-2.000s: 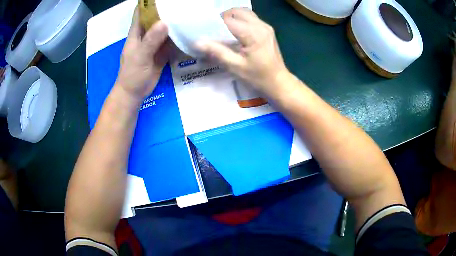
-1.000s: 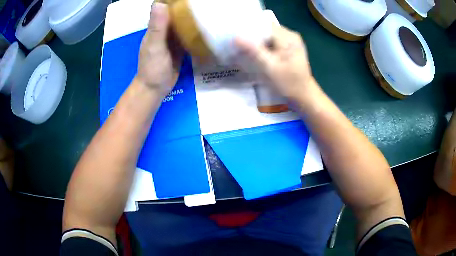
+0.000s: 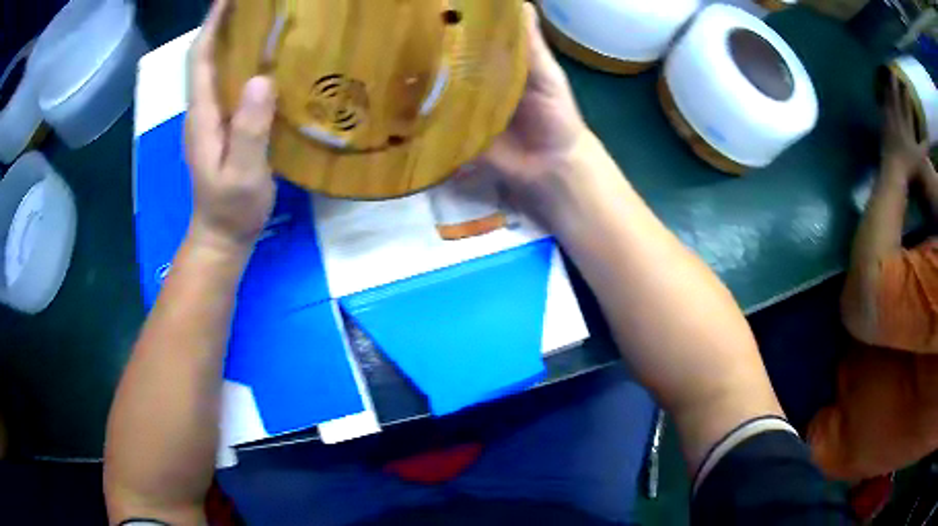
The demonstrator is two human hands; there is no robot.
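A round wood-grain base (image 3: 381,92) is held up at the top of the view, its underside facing me and its upper edge cut off. It shows a ring-pattern vent, dark holes and pale curved strips. My left hand (image 3: 232,154) grips its left side, thumb on the underside. My right hand (image 3: 540,123) holds its right side, the fingers partly hidden behind it. Whether a white body is joined behind the base is hidden. Flat blue-and-white cartons (image 3: 453,318) lie below, at the table edge.
White diffusers with wood-grain bands (image 3: 710,113) stand at the upper right. Translucent white cups (image 3: 39,231) are at the left. The dark green table (image 3: 699,236) curves toward me. At the right, a person in an orange sleeve (image 3: 900,298) holds a round part (image 3: 913,92).
The unit has been turned so the wood-grain underside now faces me, where mostly its white body and side showed before. Another person's hands and part have come into view at the right.
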